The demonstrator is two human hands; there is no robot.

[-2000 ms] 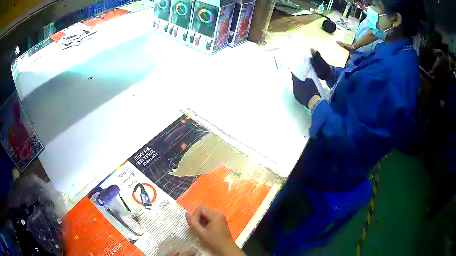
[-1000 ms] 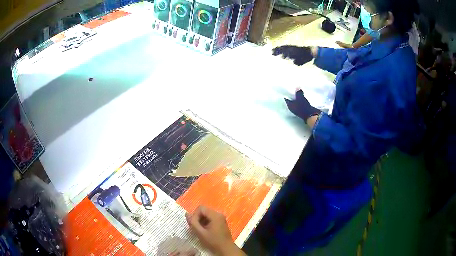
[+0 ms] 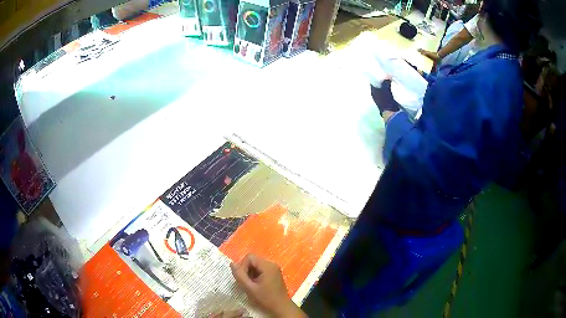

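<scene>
The work mat [image 3: 186,242], a flattened printed carton in orange, black and white with a torn brown patch, lies on the near part of the white bench. My right hand [image 3: 264,284] rests on it at the bottom centre, fingers curled, with nothing visible in it. Part of my left hand [image 3: 226,313] shows blurred at the bottom edge, mostly cut off; whether it holds anything cannot be seen. The cable bag [image 3: 46,267], clear plastic with dark contents, lies at the lower left.
Retail boxes [image 3: 260,31] stand upright at the bench's far edge. Another printed box [image 3: 25,164] stands at the left. A coworker in blue [image 3: 459,136] sits at the right, a gloved hand on white material [image 3: 400,81]. The white bench [image 3: 155,136] lies between.
The retail boxes at the back have been shifted apart, and something pale shows beyond the far left edge. The coworker's arms moved, and the white material is raised again. My right hand stays in place.
</scene>
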